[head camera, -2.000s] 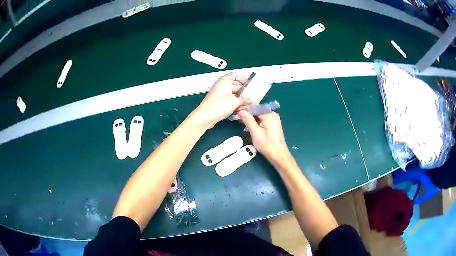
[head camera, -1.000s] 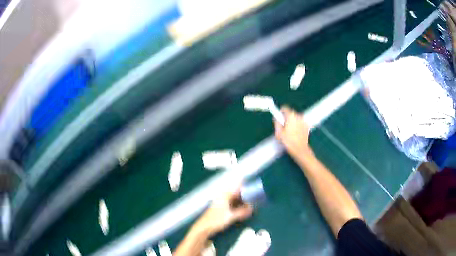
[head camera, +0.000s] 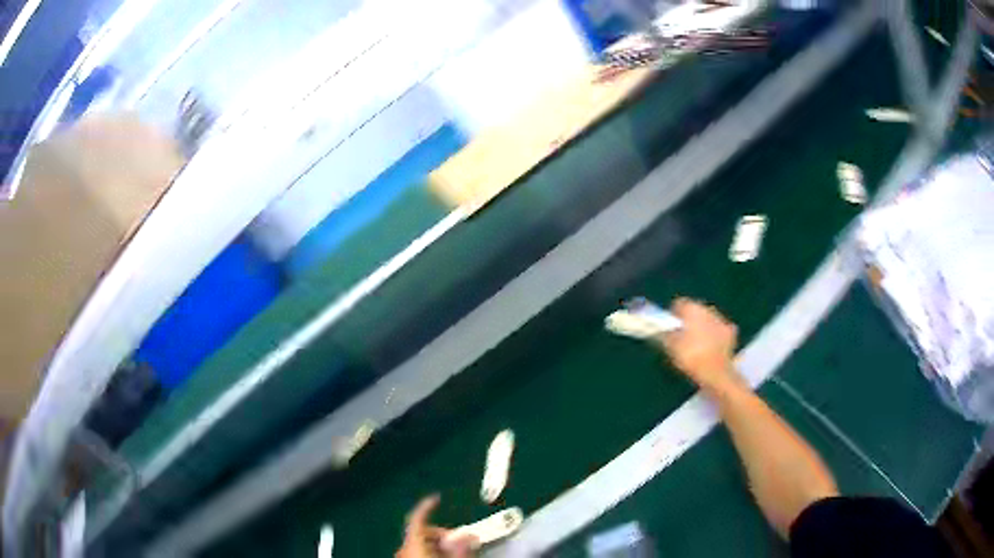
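Note:
My right hand (head camera: 700, 340) is over the dark green conveyor, its fingers closed on a white elongated part (head camera: 632, 323); a grey-blue edge also shows at the fingertips, blurred. My left hand (head camera: 433, 536) is cut off by the bottom edge, at the near end of another white part (head camera: 496, 525) by the pale rail. One finger is raised; whether it grips the part cannot be told. A small grey-white block (head camera: 618, 542), perhaps the label strips, lies on the green tabletop at the bottom edge.
The pale rail (head camera: 654, 447) curves between tabletop and conveyor. Loose white parts, including one near the centre (head camera: 498, 465) and one at right (head camera: 748, 238), lie on the belt. A clear bag of white contents (head camera: 937, 273) is at far right.
The view has swung left and up since the work at the tabletop. My hands have parted and moved out to the conveyor. The grey-white block has left my left hand and lies on the table.

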